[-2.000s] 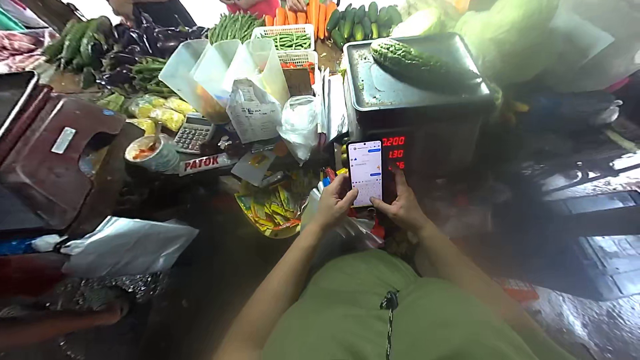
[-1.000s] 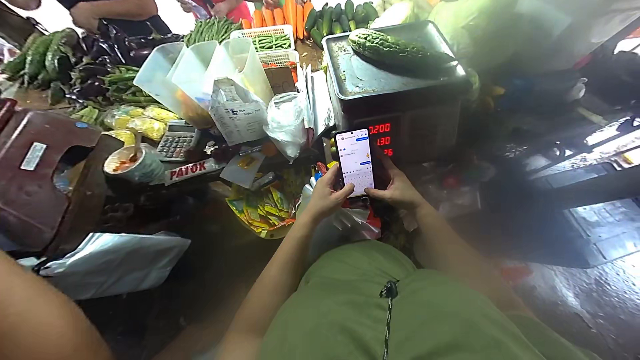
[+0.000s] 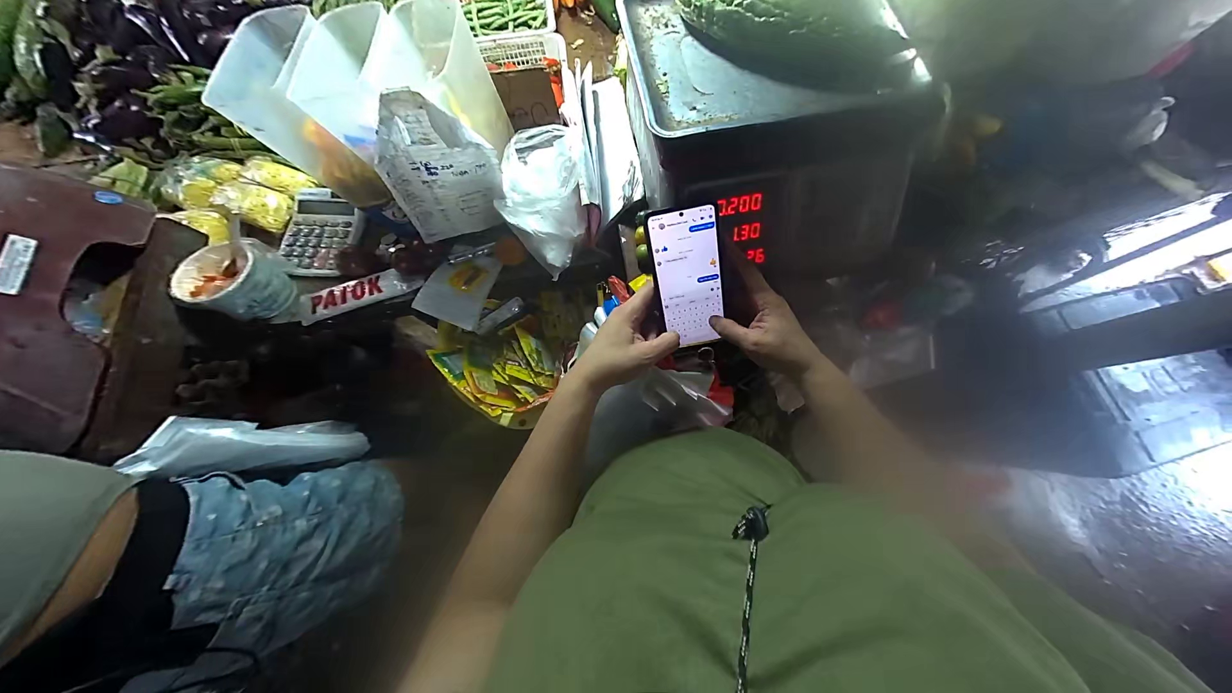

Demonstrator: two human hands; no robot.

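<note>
A smartphone (image 3: pixel 685 274) with a lit chat screen and keyboard is held upright between both hands. My left hand (image 3: pixel 626 339) grips its lower left edge, thumb at the bottom of the screen. My right hand (image 3: pixel 765 322) holds the lower right side, its thumb over the keyboard; its other fingers are partly hidden behind the phone. Just behind the phone stands a digital weighing scale (image 3: pixel 828 192) with red digits, partly covered by the phone. On its metal tray (image 3: pixel 707 106) lies a large green gourd (image 3: pixel 799 34). Below the left hand is a bowl of yellow-green sachets (image 3: pixel 505 371).
Left of the scale stand plastic containers (image 3: pixel 332 82), a white plastic bag (image 3: pixel 544 188), a calculator (image 3: pixel 322 231) and a cup (image 3: pixel 236 279). Eggplants (image 3: pixel 125 87) lie behind them. A brown plastic case (image 3: pixel 58 318) is at far left, and a person in denim (image 3: pixel 289 549) is at lower left.
A person has come further into view at lower left, where only an arm or leg showed before. Both hands still hold the phone in front of the scale.
</note>
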